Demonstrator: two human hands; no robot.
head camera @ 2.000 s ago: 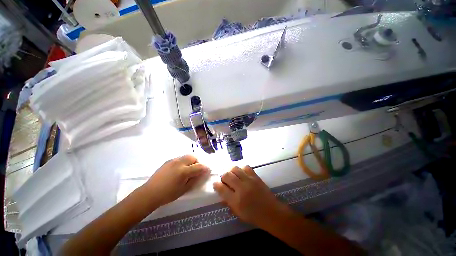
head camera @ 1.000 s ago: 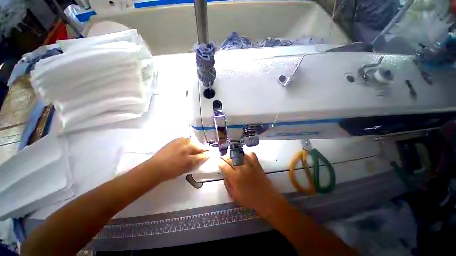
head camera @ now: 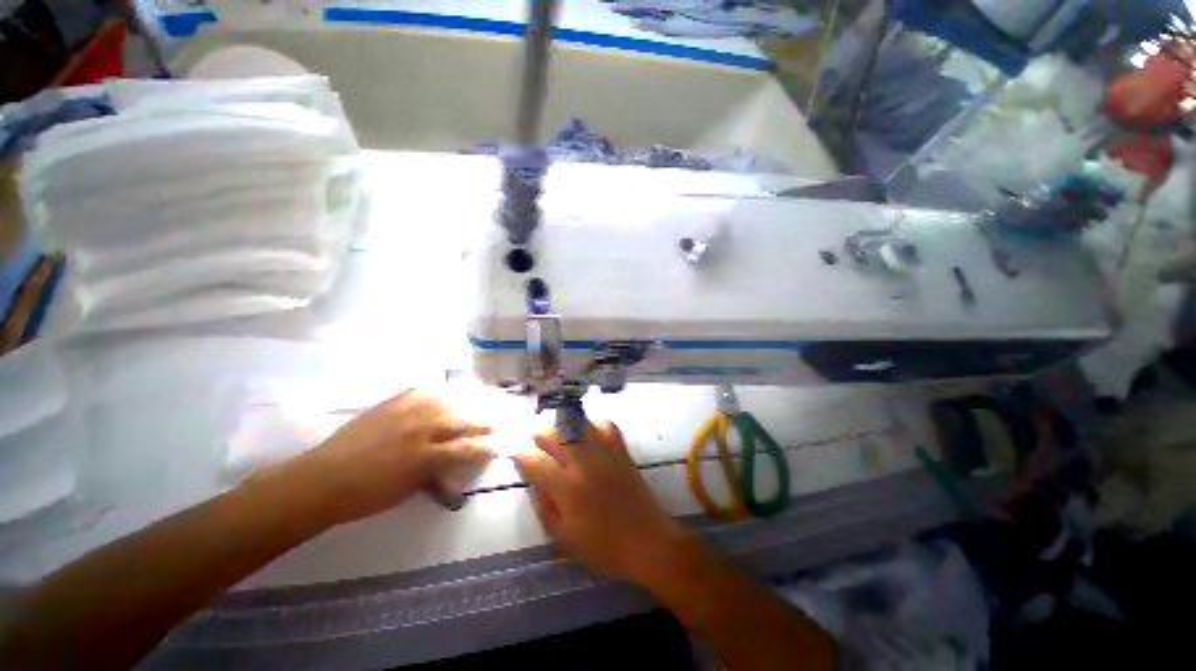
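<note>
A white fabric piece (head camera: 272,426) lies flat on the table, its visible part left of my left hand. My left hand (head camera: 409,452) has its fingers on the piece's right part, left of the needle. My right hand (head camera: 593,496) has bent fingers just below the presser foot area (head camera: 567,417); glare hides what its fingertips touch. The white sewing machine head (head camera: 656,295) with a blue stripe stands behind both hands. A tall stack of white pieces (head camera: 184,197) stands at the left rear. Flatter white pieces (head camera: 33,433) lie at the left edge.
Scissors with orange and green handles (head camera: 738,461) lie right of my right hand. A grey post (head camera: 535,79) with cloth at its base rises behind the machine head. A cream trough (head camera: 407,92) is behind. A grey measuring band (head camera: 433,603) runs along the front edge.
The view has turned, so the machine and scissors appear farther left. A dark curved part beside the bed, uncovered a second ago, is now partly behind my left hand. Both hands stay near the needle.
</note>
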